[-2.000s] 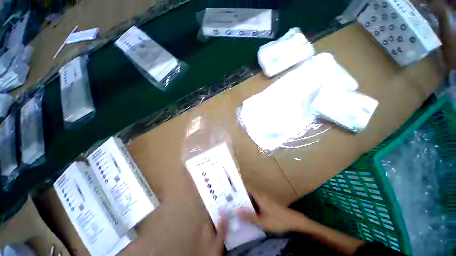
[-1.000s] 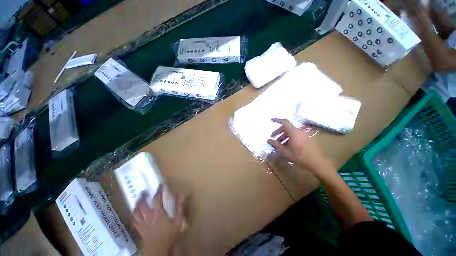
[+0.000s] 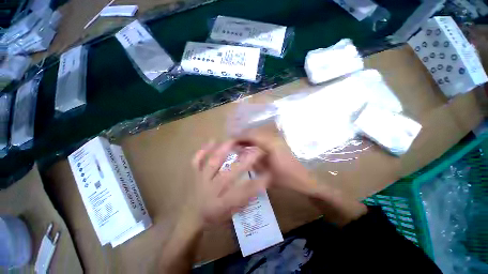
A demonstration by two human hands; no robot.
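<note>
A white retail box (image 3: 258, 227) lies in front of me, its upper end behind my blurred hands. My left hand (image 3: 222, 184) is over the box's upper part; its grip is unclear. My right hand (image 3: 270, 160) is curled at the upper end, where a clear poly bag (image 3: 250, 116) extends beyond the fingers. The exact finger contact is blurred. A shiny white stack of poly bags (image 3: 334, 115) lies right of my hands, with smaller whitish bundles at its back and right. One unbagged retail box (image 3: 107, 190) lies at the left.
Several bagged boxes (image 3: 222, 60) lie on the dark green conveyor belt (image 3: 187, 99) beyond the cardboard sheet (image 3: 166, 142). A green crate (image 3: 422, 214) with clear bags is at lower right. A patterned box (image 3: 447, 56) stands far right. A round white tub (image 3: 13, 243) is at lower left.
My left hand has brought one box from the left to the middle. My right hand has moved left from the bag stack to meet it, with clear film now beside it. The view has shifted.
</note>
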